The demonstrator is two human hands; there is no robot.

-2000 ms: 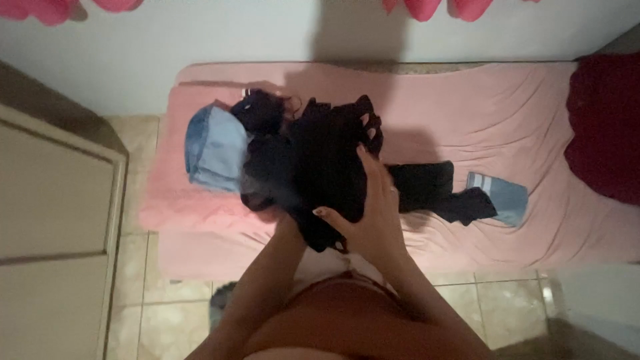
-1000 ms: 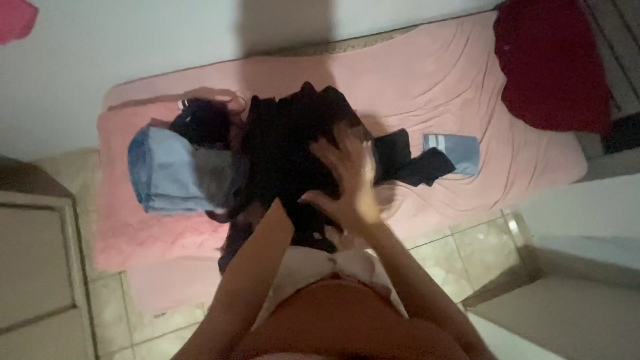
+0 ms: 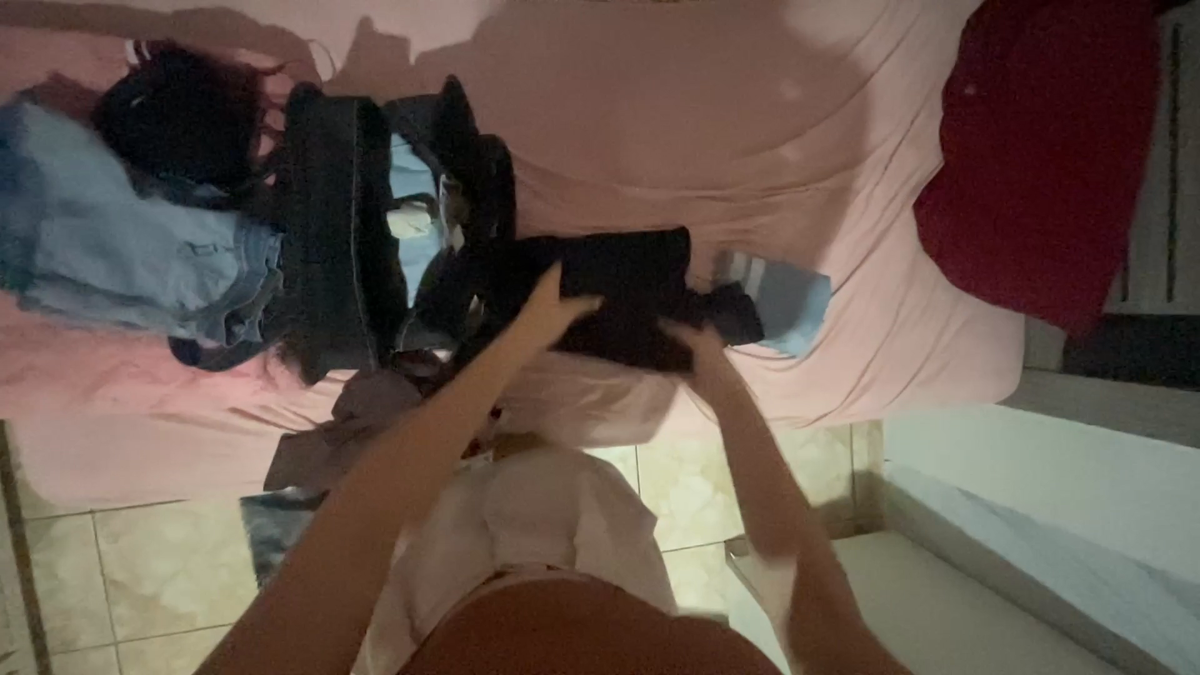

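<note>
Both hands are at a folded black garment (image 3: 609, 291) lying on a bed with a pink sheet (image 3: 694, 141). My left hand (image 3: 558, 309) rests at its left part, fingers pointing up and right. At its lower right edge is my right hand (image 3: 689, 342), slightly blurred; whether either hand grips the cloth is unclear. Left of them lies an open black bag (image 3: 337, 234) with light blue and pale items inside. Light blue denim (image 3: 141, 244) and a black bundle with straps (image 3: 183, 122) lie further left. A folded light blue piece with white stripes (image 3: 792, 300) touches the black garment's right end.
A dark red cloth (image 3: 1041, 159) hangs over the bed's right end. Greyish-brown clothing (image 3: 319, 431) lies at the near edge, beside my left forearm. Tiled floor (image 3: 169, 562) shows below the bed, and a pale piece of furniture (image 3: 937, 600) stands at the lower right.
My hands have moved from the dark clothing pile to the black garment on its right. The view has moved closer over the bed.
</note>
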